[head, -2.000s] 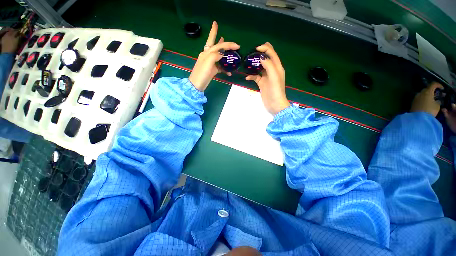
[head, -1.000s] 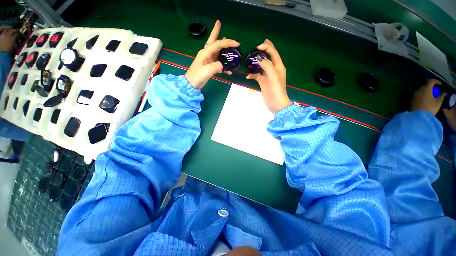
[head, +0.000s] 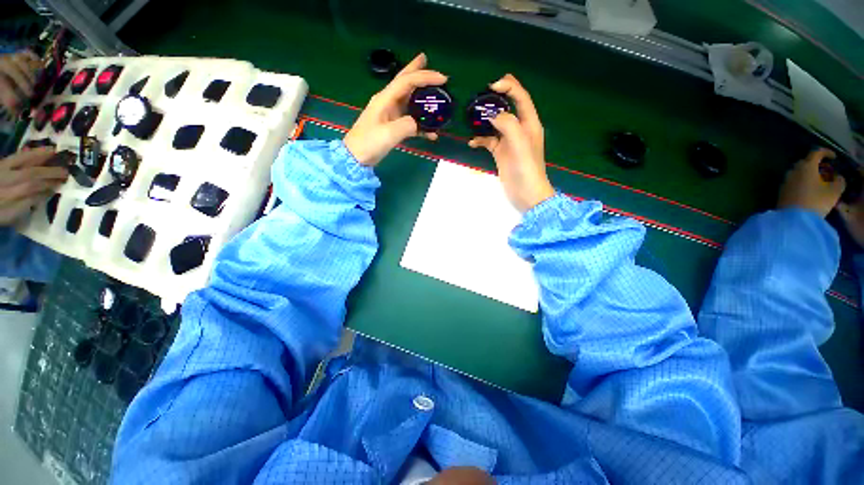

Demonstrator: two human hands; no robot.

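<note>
My left hand [head: 387, 116] holds a round black smartwatch unit [head: 431, 108] by its edge between finger and thumb. Its screen is lit with small white text and a red spot. My right hand [head: 516, 142] holds a second such unit [head: 488, 112], also lit with text, its thumb over the lower part of the face. The two units are side by side with a small gap, above the green belt. A white paper sheet [head: 471, 237] lies flat below my hands, partly under my right sleeve.
A white foam tray [head: 171, 99] with watches lies left, a clear blister tray [head: 57, 350] below it. Dark units [head: 627, 149] lie on the belt [head: 568, 80], one beyond my left hand, two at right. Other people's hands show at both sides. A metal rail [head: 663, 59] runs behind.
My left hand and its unit have shifted slightly left, and its raised index finger has bent down. The loose units on the belt have moved right. Another person's hands have come over the foam tray.
</note>
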